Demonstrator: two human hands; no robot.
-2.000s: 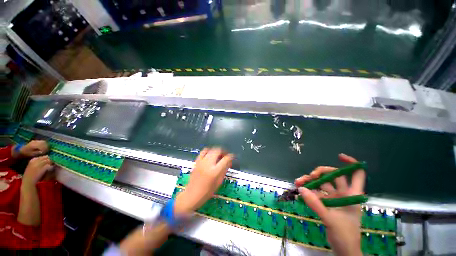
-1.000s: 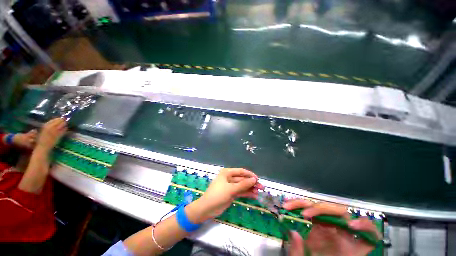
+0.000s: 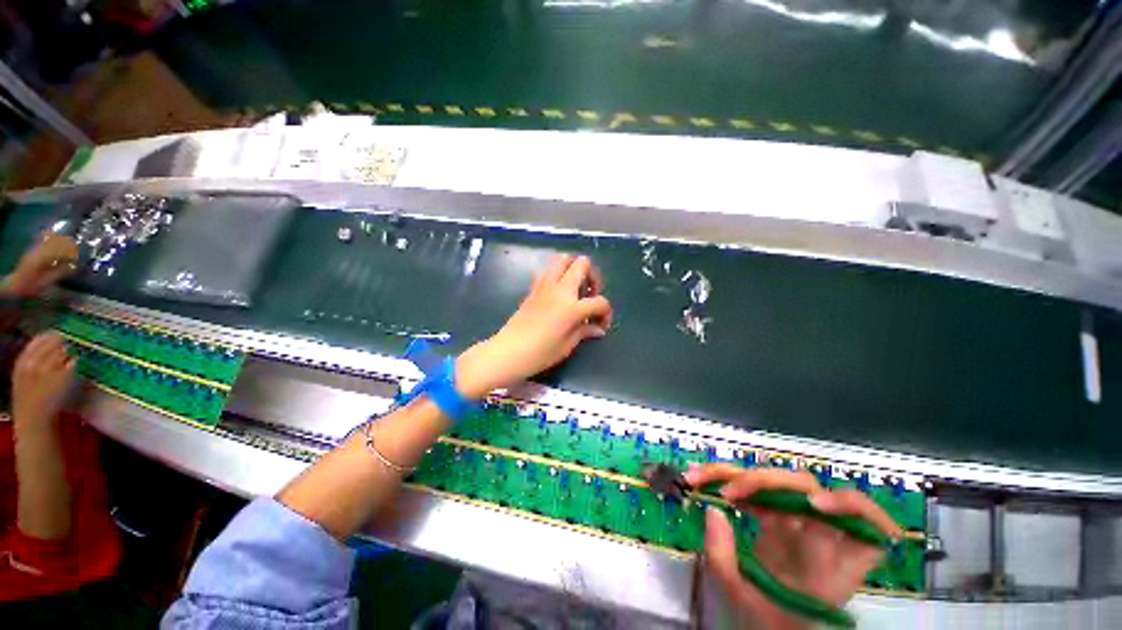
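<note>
My right hand [image 3: 806, 542] holds green-handled cutters [image 3: 769, 498], their dark jaws over the circuit board panel [image 3: 572, 495]. My left hand [image 3: 560, 314], with a blue wrist strap [image 3: 441, 384], reaches over the dark green mat with fingertips down at the mat. What lies under the fingertips is hidden, and I cannot tell if they pinch anything. Loose silvery leaded components [image 3: 695, 322] lie on the mat to the right of my left hand. The panel carries rows of blue and white parts and sits on the conveyor rails.
Another person in red [image 3: 55, 542] works at the far left beside a second panel [image 3: 154, 369]. A flat greyish plastic bag [image 3: 222, 252] and a glittering component pile [image 3: 123, 228] lie on the mat. Metal conveyor rails [image 3: 295, 404] run between the panels. Papers [image 3: 375, 160] lie on the white ledge.
My left hand has moved from beside the cutters' jaws out to the mat. My right hand still holds the cutters over the panel. The view has shifted, and the neighbour's hands have moved.
</note>
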